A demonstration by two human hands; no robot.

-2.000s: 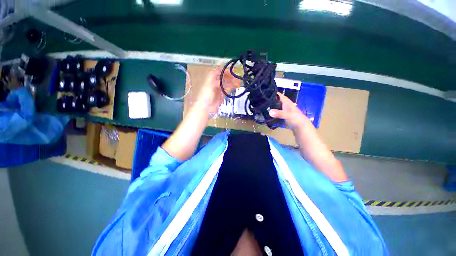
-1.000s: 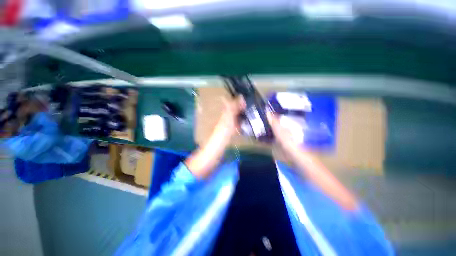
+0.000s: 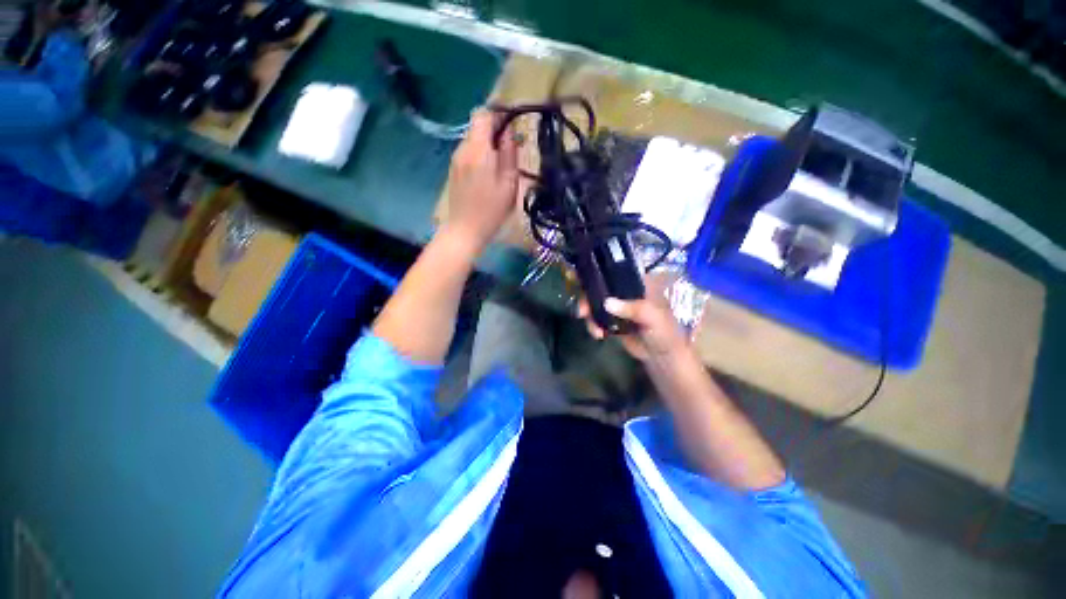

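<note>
My right hand (image 3: 643, 330) grips the lower end of a black power adapter (image 3: 617, 275) with a small pale label. The adapter is held tilted in front of the bench edge. A black power cord (image 3: 567, 176) lies bundled in loops around and above it; the bundle partly hides what is inside. My left hand (image 3: 483, 187) is at the upper left of the bundle, its fingers closed on a cord loop.
Right: screw feeder (image 3: 859, 176) on a blue tray (image 3: 912, 322), over cardboard (image 3: 994, 339). White box (image 3: 672, 187) with clear plastic wrap beside the tray. Left: another white box (image 3: 324, 123), black units (image 3: 210, 70), blue crate (image 3: 298, 339) on the floor, and a person's blue sleeve (image 3: 59, 105).
The view has turned and shifted right, showing the feeder and tray fully. The bundle has tilted and opened out, exposing the adapter in my right hand. My left hand stays at the cord loops.
</note>
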